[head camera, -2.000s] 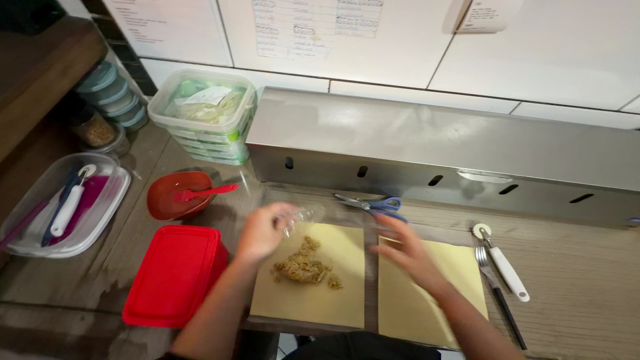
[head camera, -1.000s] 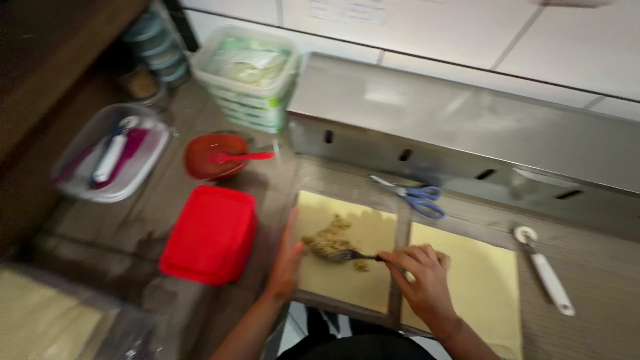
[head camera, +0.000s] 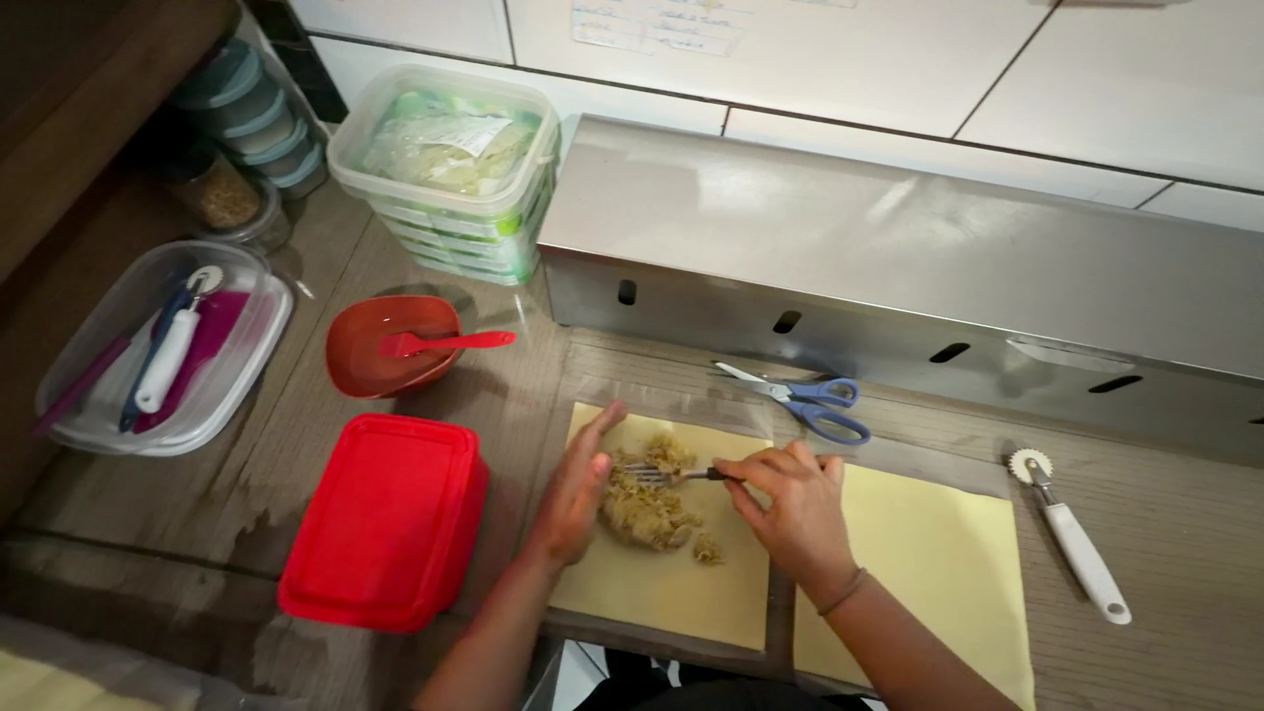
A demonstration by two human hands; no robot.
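Note:
My right hand [head camera: 795, 509] grips a fork [head camera: 681, 475] by its dark handle, the metal tines in a mound of light brown shredded filling [head camera: 647, 513]. That filling lies on a pale yellow dough sheet [head camera: 671, 602], with a small clump apart at its lower right. Beside the mound, over the sheet's left edge, my left hand [head camera: 578, 489] is held on its side with nothing in it. A second dough sheet [head camera: 928, 573] lies to the right, partly under my right wrist.
Blue-handled scissors [head camera: 810, 400] lie behind the sheets, before a steel ledge [head camera: 889, 267]. A pastry wheel [head camera: 1071, 543] is at right. At left are a red lidded box [head camera: 380, 518], a red bowl [head camera: 385, 346] with a brush, a tall plastic tub [head camera: 449, 188] and a tray of tools [head camera: 212, 395].
Two seconds ago the fork lay right of the second sheet and my left hand was near clear plastic. My right hand now holds the fork in the filling, which has been spread upward.

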